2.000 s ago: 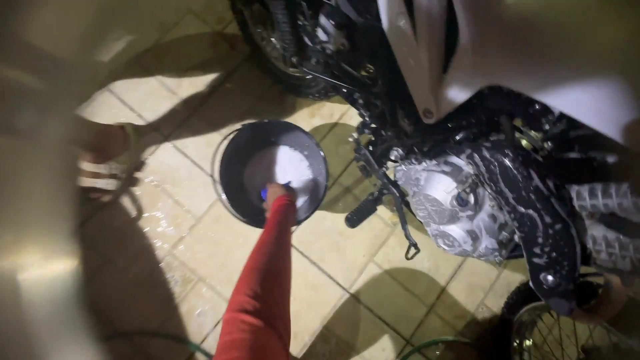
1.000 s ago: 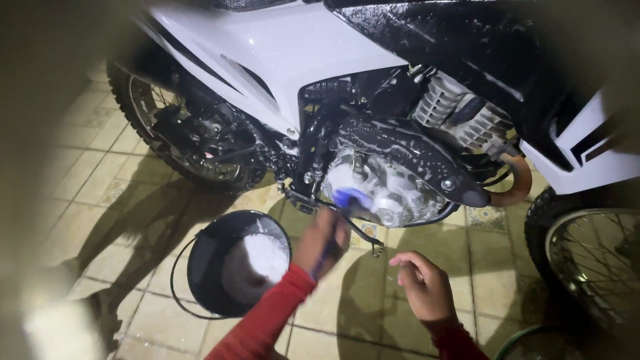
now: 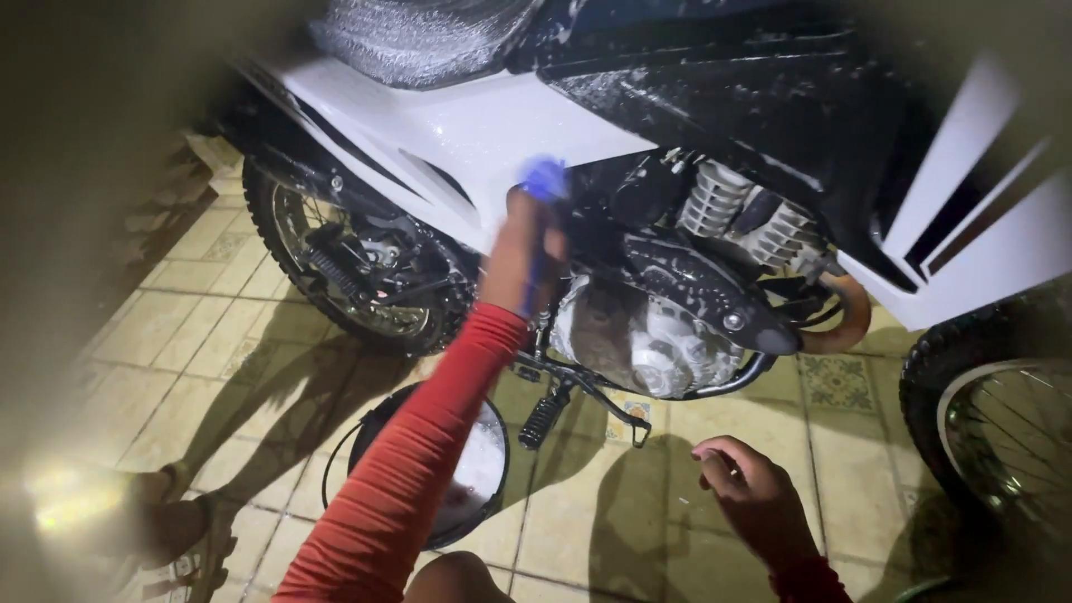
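My left hand [image 3: 523, 251], in a red sleeve, is shut on a blue-bristled brush [image 3: 544, 177], blurred against the white side panel of a motorcycle [image 3: 536, 113]. Below it, the metal engine cover [image 3: 687, 356] carries patches of white foam. A dark bucket [image 3: 501, 444] of foamy water stands on the tiles, partly hidden behind my left forearm. My right hand [image 3: 749, 494] hangs above the floor at the lower right, its fingers loosely curled around nothing. Foam also covers part of the black seat [image 3: 419, 42].
The kickstand and footpeg [image 3: 544, 419] stick out beside the bucket. A curved exhaust pipe [image 3: 850, 314] and the front wheel [image 3: 988, 419] lie to the right, the rear wheel [image 3: 335, 293] to the left. Sandalled feet [image 3: 180, 561] show at the lower left; a knee [image 3: 456, 578] is at the bottom.
My left hand was in the bucket, then at the engine cover with the brush, and is now up at the white side panel. My right hand has come into view. The view has shifted.
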